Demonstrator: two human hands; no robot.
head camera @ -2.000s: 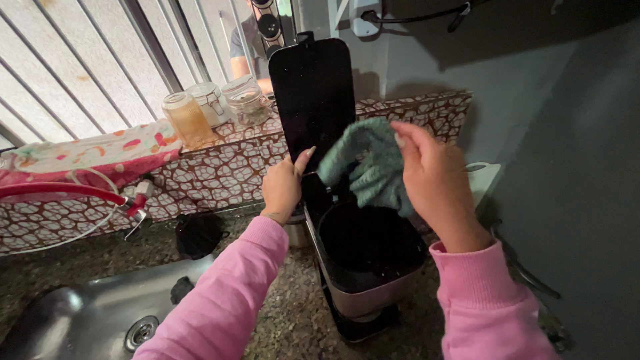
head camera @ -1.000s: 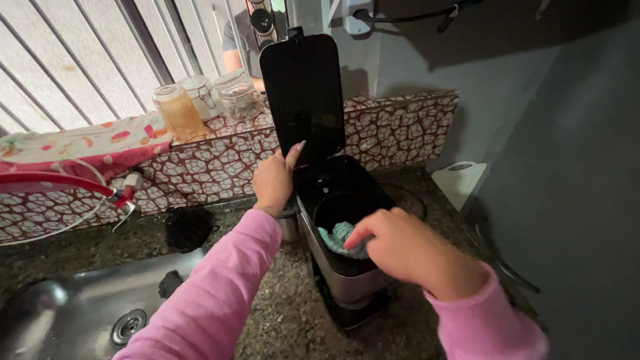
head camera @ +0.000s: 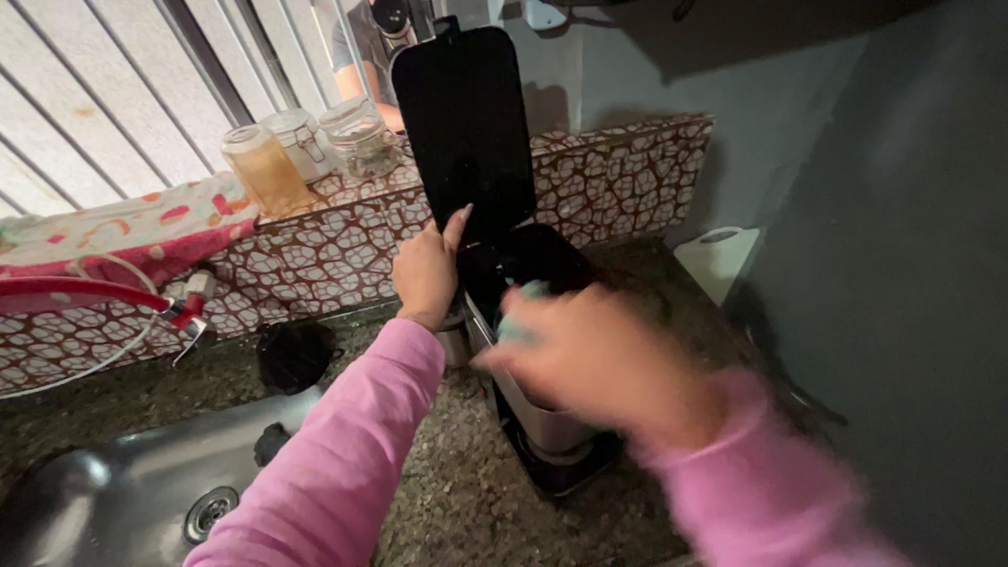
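A coffee maker (head camera: 547, 429) with a black top and a metallic body stands on the granite counter, its black lid (head camera: 468, 130) raised upright. My left hand (head camera: 427, 272) grips the lid near its hinge, thumb against the inner face. Over the opening is my right hand (head camera: 606, 358), blurred by motion, with a green cloth (head camera: 520, 319) at its fingers. Most of the cloth and the inside of the machine are hidden behind that hand.
A stainless sink (head camera: 142, 465) lies at the lower left, beside a red faucet (head camera: 185, 311) and a black bundle (head camera: 293, 358). Glass jars (head camera: 358, 138) and a patterned towel (head camera: 157, 228) rest on the ledge. A white board (head camera: 717, 256) leans at the right. Behind the window bars is a person.
The cloth was held up above the machine two seconds ago, then lowered into its opening. My right hand has since shifted about over the opening. My left hand has stayed at the lid.
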